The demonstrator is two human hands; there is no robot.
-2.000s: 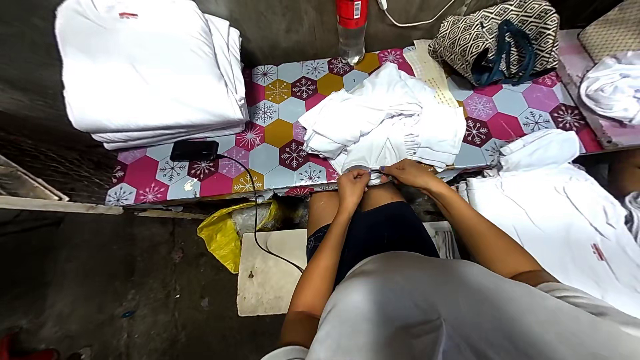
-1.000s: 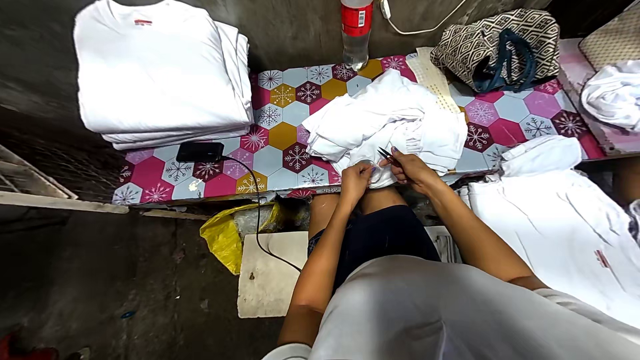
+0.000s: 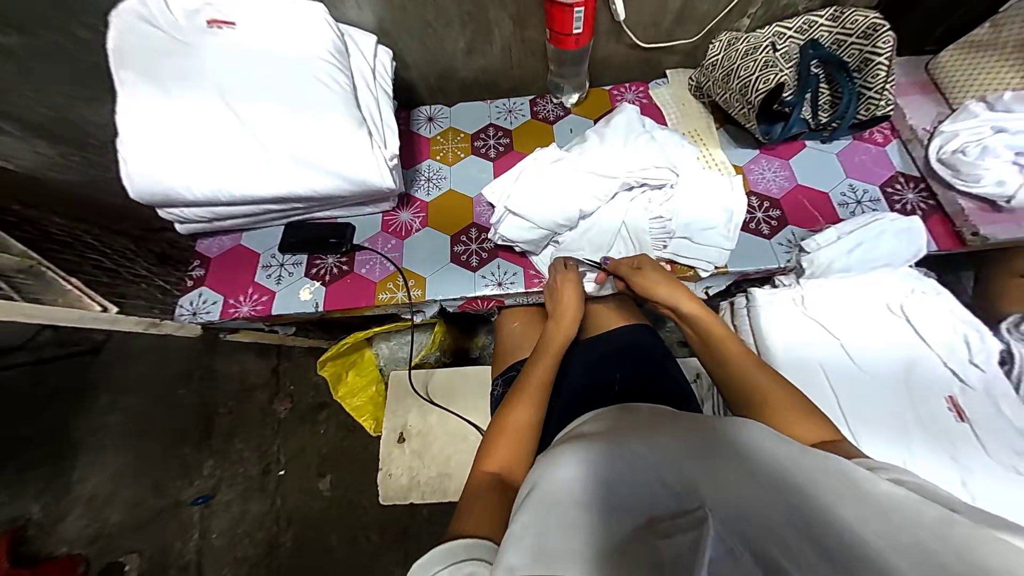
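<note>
A crumpled white garment (image 3: 624,192) lies on the table covering, its near edge reaching my lap. My left hand (image 3: 565,280) pinches that near edge. Close beside it, my right hand (image 3: 636,276) holds a small dark pointed tool (image 3: 592,263), perhaps thread snips, with its tip toward my left fingers. Folded white T-shirts (image 3: 256,104) are stacked at the back left. More white shirts (image 3: 888,344) lie in a pile to my right.
A patterned bag (image 3: 792,72) and a plastic bottle with a red label (image 3: 570,48) stand at the back of the hexagon-patterned table (image 3: 448,276). A black power bank (image 3: 317,238) trails a cable down past a yellow plastic bag (image 3: 356,380). Another person's leg (image 3: 1000,284) shows at far right.
Two seconds ago both hands were on the garment's edge with no tool plainly visible. The dark tool showed in my right hand one second ago, and its tip now lies closer to my left fingers.
</note>
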